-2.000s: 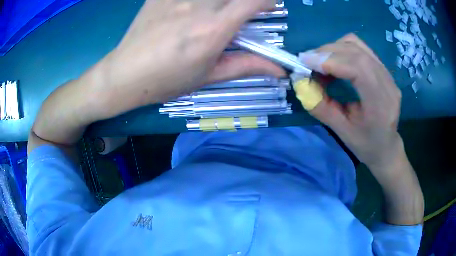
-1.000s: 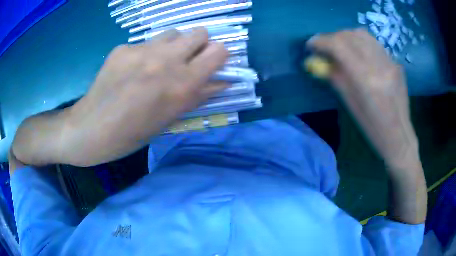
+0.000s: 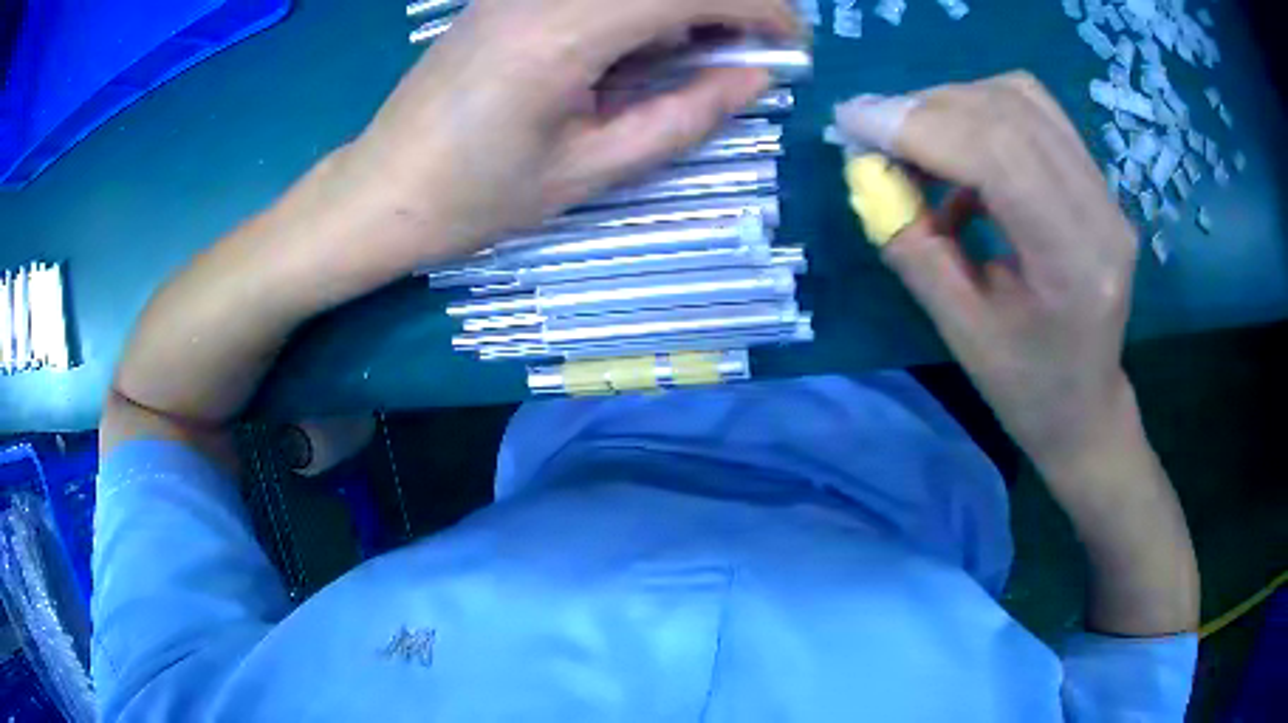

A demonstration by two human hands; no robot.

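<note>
My left hand [image 3: 565, 134] is above the row of rods [image 3: 664, 290], with a silver metal rod [image 3: 756, 60] between its thumb and fingers. Its fingers are slightly blurred and cover part of the rod. My right hand [image 3: 1003, 212] is to the right of the rods, with a yellow wrap on the thumb and a whitish cover on the index fingertip. It pinches a tiny translucent end cap [image 3: 835, 136], apart from the rod. A rod wrapped with yellow tape [image 3: 636, 373] lies at the bench edge below the row.
A pile of whitish end caps [image 3: 1151, 120] lies scattered at the upper right, with a few more at the top. A blue tray [image 3: 120, 71] is at the upper left. Short silvery pins [image 3: 31, 318] lie at the far left. A blue crate with clear plastic [image 3: 43, 565] stands below the bench edge.
Two seconds ago my hands met at one rod. One second ago my left hand was down over the row; now it is higher with a rod, and my right hand is apart from it.
</note>
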